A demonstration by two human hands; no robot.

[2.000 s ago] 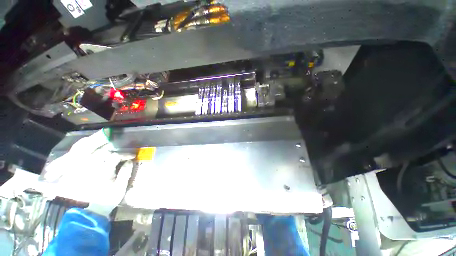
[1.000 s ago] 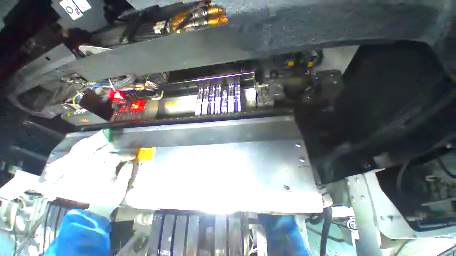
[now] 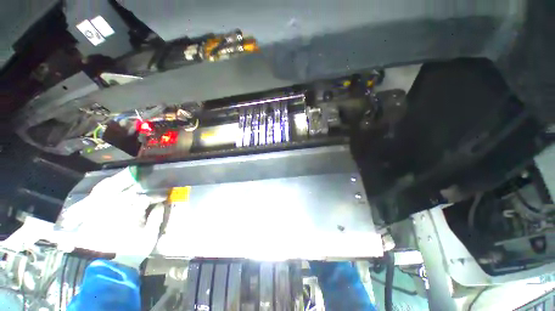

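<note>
A wide silver metal plate point(image 3: 268, 206) with an orange label point(image 3: 179, 194) lies in front of the opening, strongly overexposed. A white glove-like shape with a green edge point(image 3: 132, 175) covers its left part. My left hand point(image 3: 146, 228) appears on the plate's left part above a blue sleeve; glare blurs its outline, and its fingers and any grip cannot be told. Blue cloth point(image 3: 342, 282), seemingly my right sleeve, shows below the plate's front edge; my right hand is out of sight. Narrow black feeders point(image 3: 216, 285) stand side by side below the plate.
Behind the plate, the opening holds a row of bright narrow strips point(image 3: 263, 124), with red lights point(image 3: 164, 138) and wires to their left. A dark grey hood point(image 3: 365, 30) spans above. A large black panel point(image 3: 462, 133) stands right; a black cable point(image 3: 389, 282) hangs below.
The view has tilted and shifted slightly, so the hood shows more and the plate's right edge sits further left. The white shape and blue sleeves keep about the same place relative to the plate.
</note>
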